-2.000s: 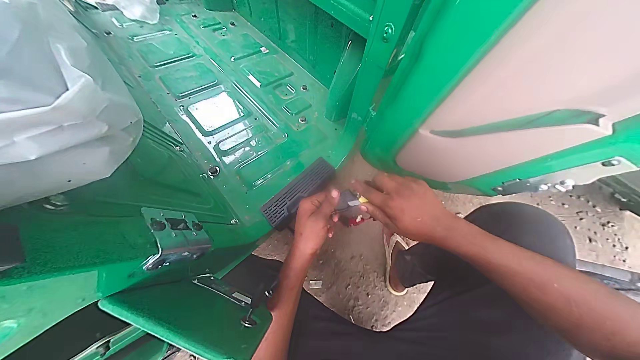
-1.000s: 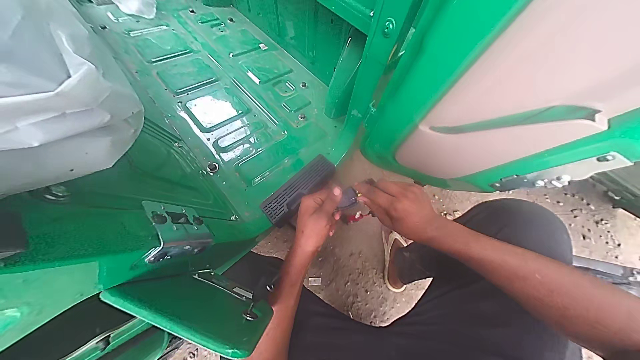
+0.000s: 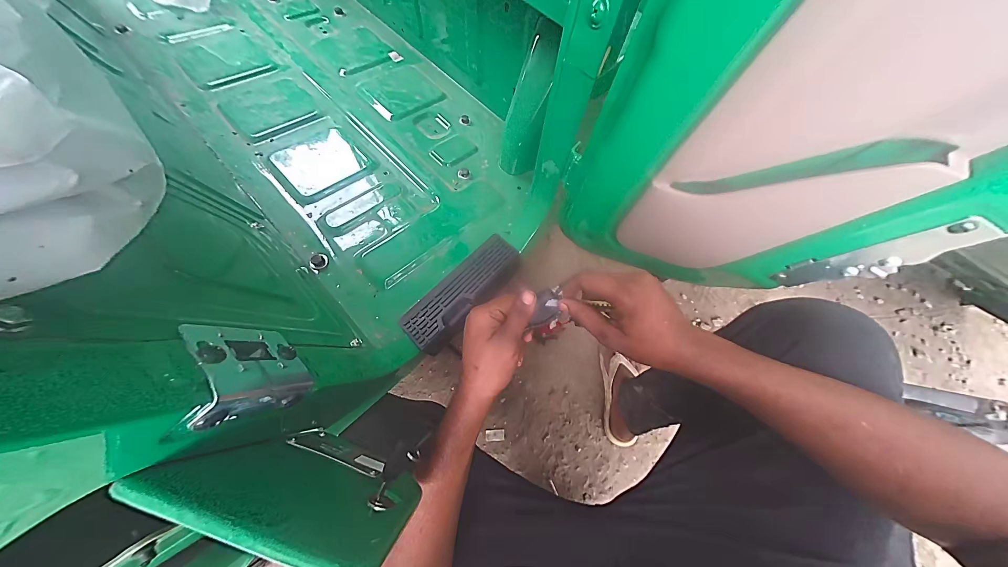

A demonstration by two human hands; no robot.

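Note:
Between my hands is a small dark grey part (image 3: 545, 307), with some red showing beneath it; its exact kind is unclear. My left hand (image 3: 494, 339) grips its left side, thumb on top. The fingertips of my right hand (image 3: 622, 315) pinch its right side, and a bit of something yellow shows by those fingers. Just left of and beyond my left hand, a black ribbed plastic grille or tread piece (image 3: 461, 293) lies at the edge of the green painted metal floor (image 3: 409, 244) of a vehicle body.
On the right stands a green door with a beige inner panel (image 3: 803, 157). A grey plastic sheet (image 3: 71, 181) covers something at the left. Nearer are a metal bracket (image 3: 252, 370) and a green flap (image 3: 268, 496). Below is gritty ground (image 3: 551, 441) with a shoe (image 3: 622, 402).
Both hands stay around the small dark part near the ribbed piece; the right fingers have shifted slightly on it.

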